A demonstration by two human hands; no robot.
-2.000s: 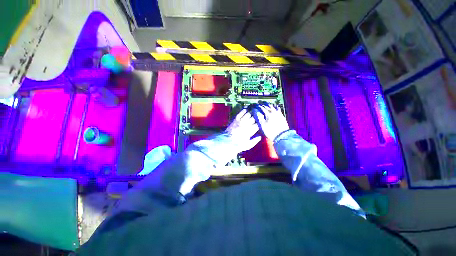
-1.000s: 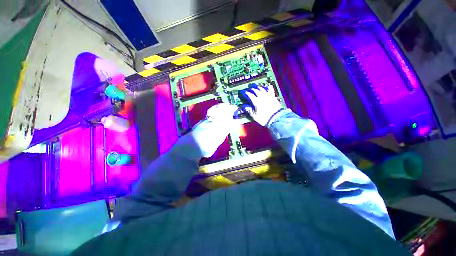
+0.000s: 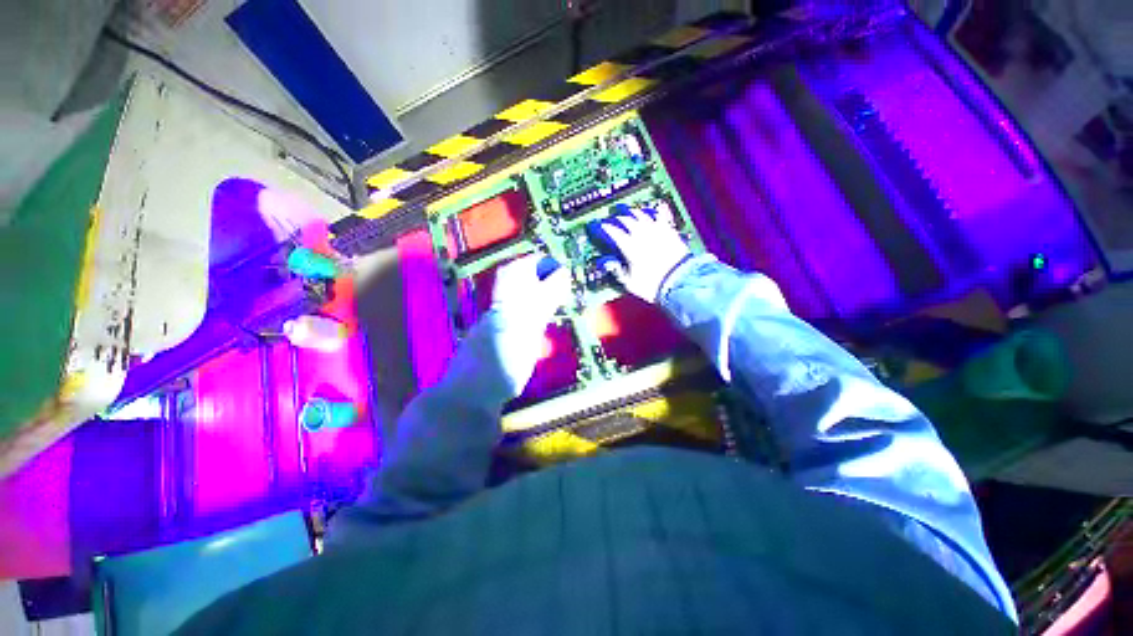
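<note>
The pale green carrier (image 3: 542,205) lies on the conveyor, with windows in two columns. A green circuit board (image 3: 599,177) sits in its top right window. My right hand (image 3: 644,251), gloved white with blue fingertips, rests with fingers spread on a second board in the middle right window and mostly covers it. My left hand (image 3: 529,293), gloved the same, is over the middle left window beside the centre bar; whether it touches or holds anything cannot be told. The top left window (image 3: 490,224) shows red, as do the lower ones.
Black-yellow striped edges (image 3: 497,128) run behind and in front of the carrier. Two teal cups, upper (image 3: 311,263) and lower (image 3: 328,415), and a pale bottle-like object (image 3: 316,333) are at the left. A larger green cylinder (image 3: 1029,363) is at the right.
The view has tilted and shifted. My left hand has moved slightly left, away from my right hand. My right hand stays on the middle right window. The top right board is unchanged.
</note>
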